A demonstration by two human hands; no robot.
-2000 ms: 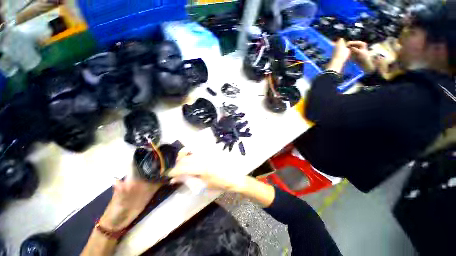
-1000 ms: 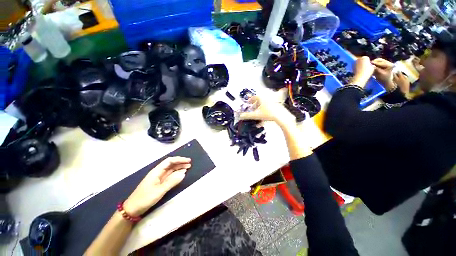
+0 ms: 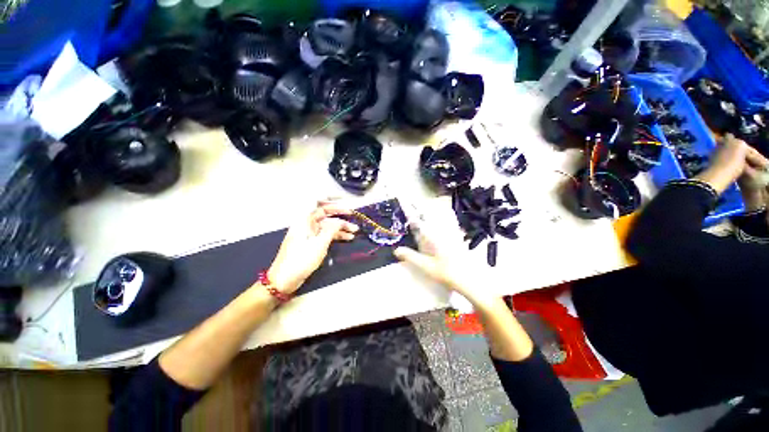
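Observation:
A round silvery circuit board point(image 3: 388, 229) with thin orange and yellow wires is over the right end of the black work mat point(image 3: 211, 274). My left hand point(image 3: 314, 240) pinches the wires at the board's left. My right hand point(image 3: 424, 256) is at the board's right edge, fingers close to it; blur hides whether they grip it. Two open black housings point(image 3: 357, 162) lie behind the mat, the other housing point(image 3: 448, 167) to the right. Small black clips point(image 3: 487, 213) lie in a loose pile right of my right hand. Another round board point(image 3: 509, 160) lies behind the pile.
A front-fitted unit point(image 3: 126, 287) stands on the mat's left end. Black vented shells point(image 3: 253, 63) are heaped at the back. Wired subassemblies point(image 3: 600, 194) lie by the metal post point(image 3: 582, 46). A crumpled plastic bag point(image 3: 34, 202) is at left. A coworker's arm point(image 3: 717, 181) reaches in at right.
My right hand has come back from the parts beside the clip pile to the mat. A wired board is now between my hands. The view has shifted, showing more of the left bench.

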